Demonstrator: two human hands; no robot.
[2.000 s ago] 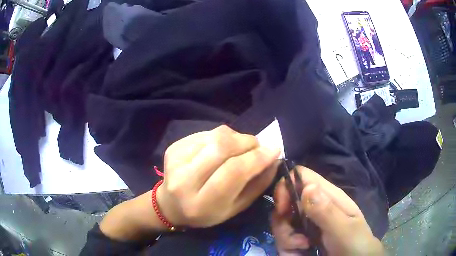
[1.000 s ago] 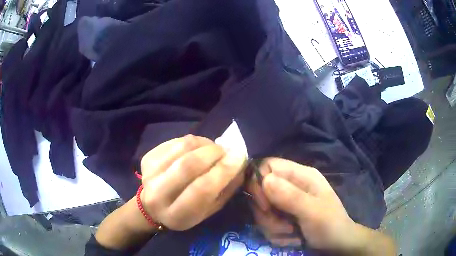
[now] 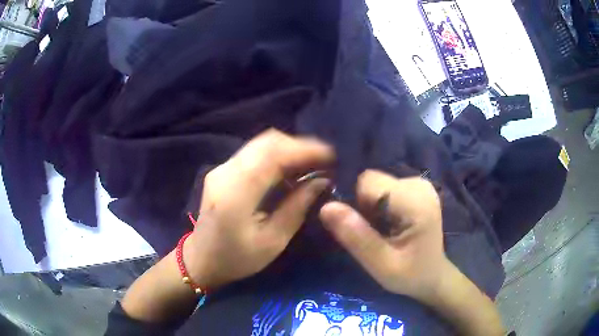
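The dark garment [image 3: 217,111] lies heaped over the table front and my lap. My left hand [image 3: 253,210], with a red bead bracelet, is over it, thumb and forefinger apart and blurred; a small shiny thing shows between them, and I cannot tell if it is held. My right hand [image 3: 397,230] is just to its right, thumb stretched toward the left hand. Dark thread snips [image 3: 389,211] are partly visible in its curled fingers, mostly hidden. The white label does not show.
A lit smartphone [image 3: 453,46] lies on the white table [image 3: 400,39] at the right, with a black hang tag [image 3: 514,107] below it. Other dark garments [image 3: 29,144] lie at the left. A dark rounded item [image 3: 535,180] with a yellow sticker is at the right table edge.
The white label pinched in my left hand is out of sight. My left thumb and forefinger have parted. My right hand has turned and its thumb has opened outward. The view has shifted to the right.
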